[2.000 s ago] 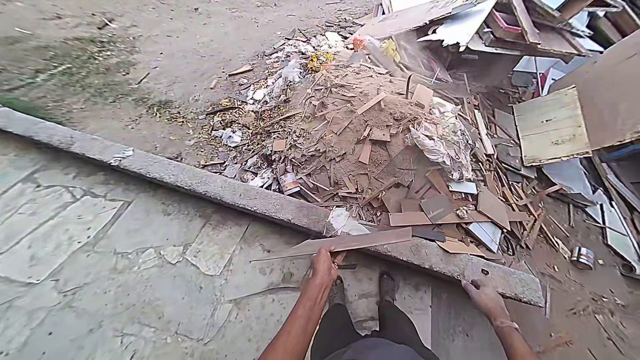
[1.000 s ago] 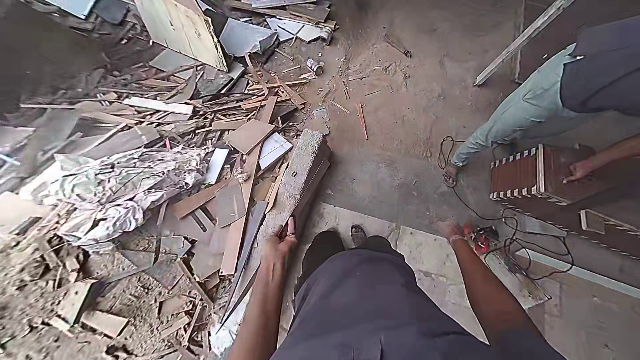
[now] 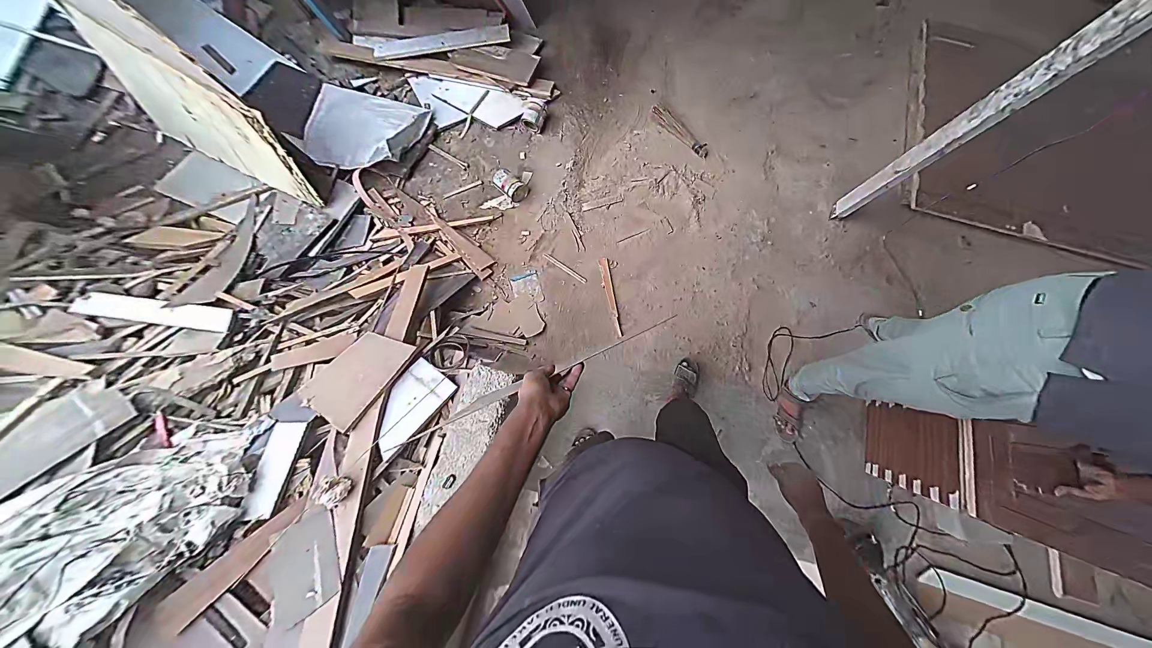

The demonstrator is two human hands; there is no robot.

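My left hand [image 3: 551, 393] grips a long, thin, pale strip [image 3: 486, 401], its material unclear. One end points up and right over the dirt floor, and the other reaches down over the scrap pile. A rough stone or concrete slab [image 3: 468, 450] lies below that forearm. My right hand [image 3: 796, 484] hangs low at the right, nearest to a black cord [image 3: 850, 502]; its fingers are blurred, and whether it holds anything cannot be told. Partly hidden by my right forearm is a metallic tool [image 3: 886, 585].
Scrap boards [image 3: 360, 382] and crumpled plastic sheeting [image 3: 117, 531] fill the left. A co-worker's leg [image 3: 936, 360] stands at the right, beside a brown wooden panel [image 3: 1017, 468]. A long whitish bar [image 3: 981, 112] slants across the upper right. A can [image 3: 510, 184] lies on the dirt.
The view has swung far to the right, away from the paving and along the scrap pile. The co-worker, out of view two seconds ago, is now at the right.
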